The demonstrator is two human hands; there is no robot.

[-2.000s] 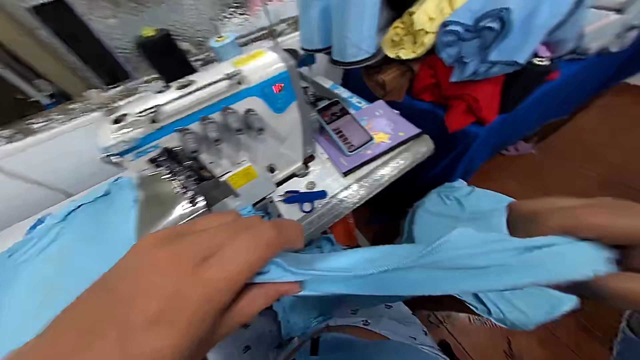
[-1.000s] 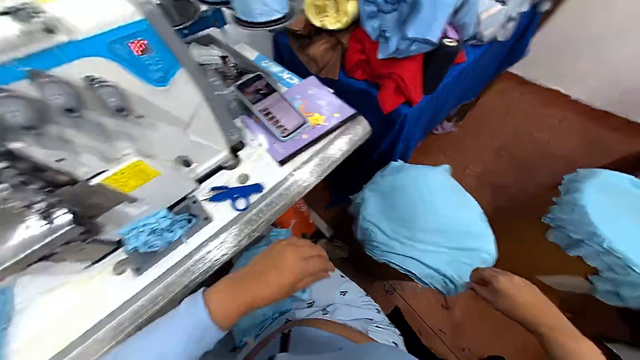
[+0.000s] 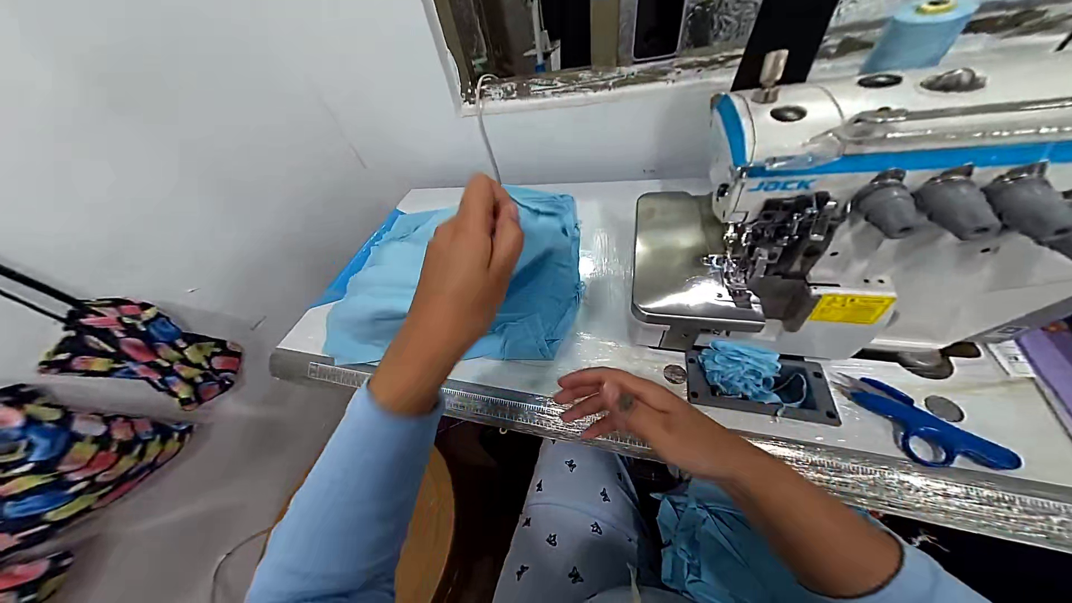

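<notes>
My left hand (image 3: 473,251) is raised over a stack of light blue fabric pieces (image 3: 377,293) at the left end of the white table, its fingertips drawn together; whether cloth is pinched between them cannot be told. My right hand (image 3: 628,410) hovers palm inward above the table's front edge, fingers spread and holding nothing. Right of the stack stands a Jack overlock sewing machine (image 3: 871,209) with a steel cloth plate (image 3: 687,260). Blue thread snips (image 3: 938,423) lie in front of the machine, near a small grey tray (image 3: 821,402) of crumpled blue scraps (image 3: 741,370).
A measuring tape (image 3: 511,406) runs along the table's front edge. Blue cloth (image 3: 720,544) hangs by my lap. Dark floral fabric (image 3: 151,347) is at the far left, beside the wall. A light blue thread cone (image 3: 921,33) stands behind the machine.
The view has swung far left. My left hand has moved from my lap to above the fabric stack; my right hand has left the round pile of blue cloth and is over the table edge.
</notes>
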